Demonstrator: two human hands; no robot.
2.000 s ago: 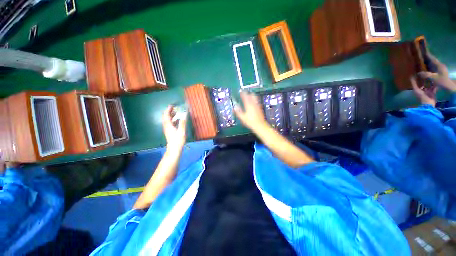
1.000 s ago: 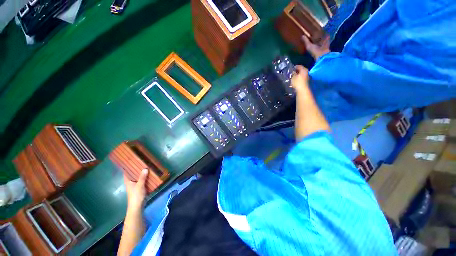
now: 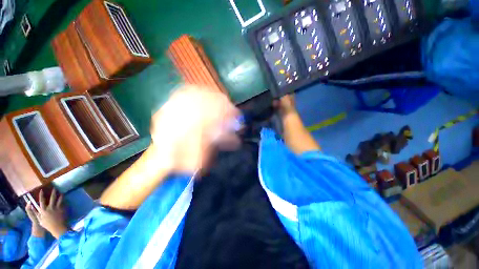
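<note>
A black slotted tray (image 3: pixel 295 88) lies at the upper right, at the bench's near edge. It holds several dark phone assemblies (image 3: pixel 314 50) with silver and speckled boards, side by side. A small stack of brown fixture frames (image 3: pixel 193 60) stands on the bench left of the tray, its lower part hidden behind my left hand. My left hand (image 3: pixel 194 126) is raised close to the camera and strongly blurred; whether it holds anything does not show. My right hand (image 3: pixel 286 107) is small and partly hidden at the tray's lower left corner; its grip is unclear.
A white frame (image 3: pixel 253 22) lies behind the tray. Taller brown fixture stacks (image 3: pixel 86 50) stand at the left, beside a pale tube (image 3: pixel 44 81). Another person's hands (image 3: pixel 50 213) are at the lower left; a blue sleeve (image 3: pixel 454 58) is at the right. Cartons (image 3: pixel 451 197) stand on the floor.
The view has turned. My left hand has let go of the small brown stack and come up towards the camera. My right hand has moved from the tray's far right end to its near left corner.
</note>
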